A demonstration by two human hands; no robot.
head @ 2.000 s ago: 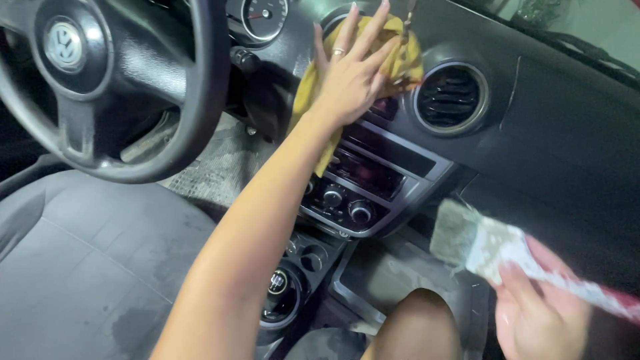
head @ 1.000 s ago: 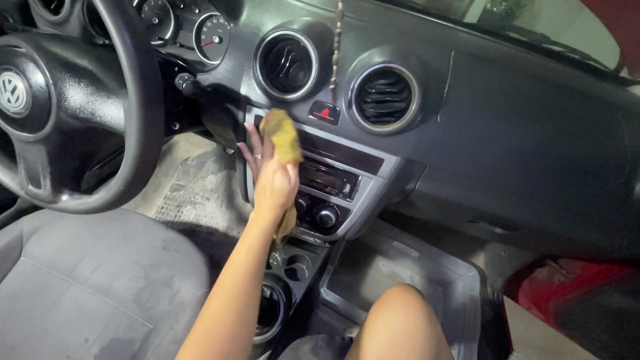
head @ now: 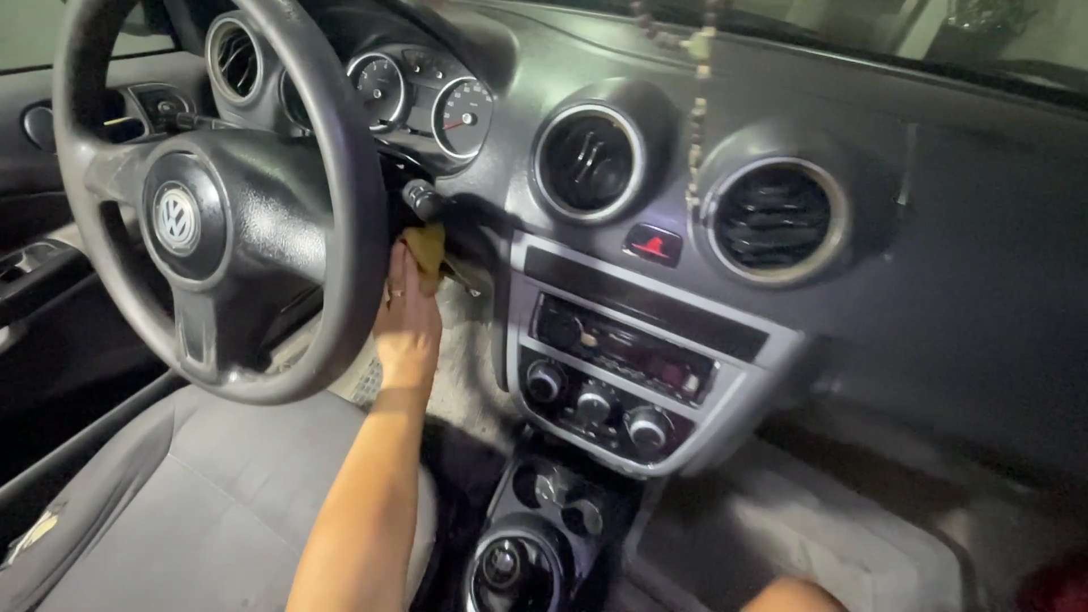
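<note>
My left hand (head: 410, 310) presses a yellow cloth (head: 427, 255) against the lower steering column area, just right of the steering wheel (head: 344, 212) and below the control stalk (head: 421, 200). Part of the cloth is hidden behind my fingers. To the right is the centre console panel (head: 646, 293) with a car radio (head: 625, 347) and round climate knobs (head: 592, 404). Above the panel are two round air vents (head: 589, 161) and a hazard light button (head: 653, 246). My right hand is out of view.
A beaded string (head: 697, 127) hangs before the dashboard (head: 977, 280). The gear lever (head: 501, 563) and cup holders (head: 557, 493) stand low in the middle. A grey seat (head: 246, 501) is at the lower left. My knee (head: 790, 597) shows at the bottom edge.
My left hand has moved with the cloth from the upper dashboard, past the left side of the console panel, to beside the steering wheel. My right hand, earlier holding a brush, has left the view.
</note>
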